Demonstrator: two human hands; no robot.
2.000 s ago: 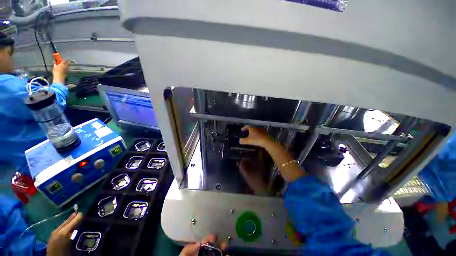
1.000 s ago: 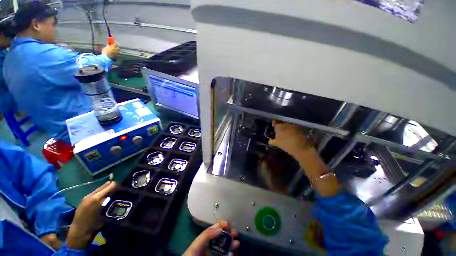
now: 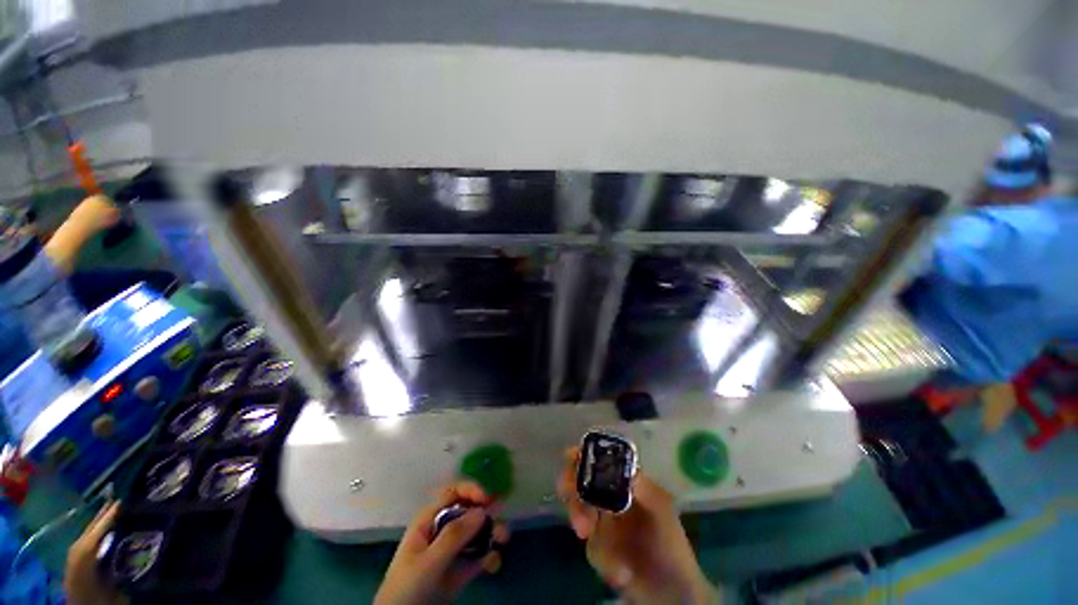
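My right hand point(image 3: 644, 538) holds a watch housing point(image 3: 608, 470) upright in its fingertips, a dark rounded square with a shiny rim, in front of the press's front panel. My left hand point(image 3: 443, 550) holds another dark piece point(image 3: 463, 529), partly covered by the fingers, in front of the left green button point(image 3: 486, 469). The off-white press point(image 3: 319, 473) stands open ahead, with dark fixtures point(image 3: 473, 310) inside. The right green button point(image 3: 705, 457) shows beside my right hand. The image is blurred.
A black blister tray point(image 3: 254, 520) with shiny-rimmed pieces lies left of the press. The blue controller box point(image 3: 118, 366) is beyond it. A neighbour's hand point(image 3: 91, 555) is at the lower left. A person in blue point(image 3: 1005, 284) is at the right, near black trays point(image 3: 928, 485).
My right hand has come out of the press and now holds a housing in front of the panel. My left hand has stayed low with its piece. The view has turned right.
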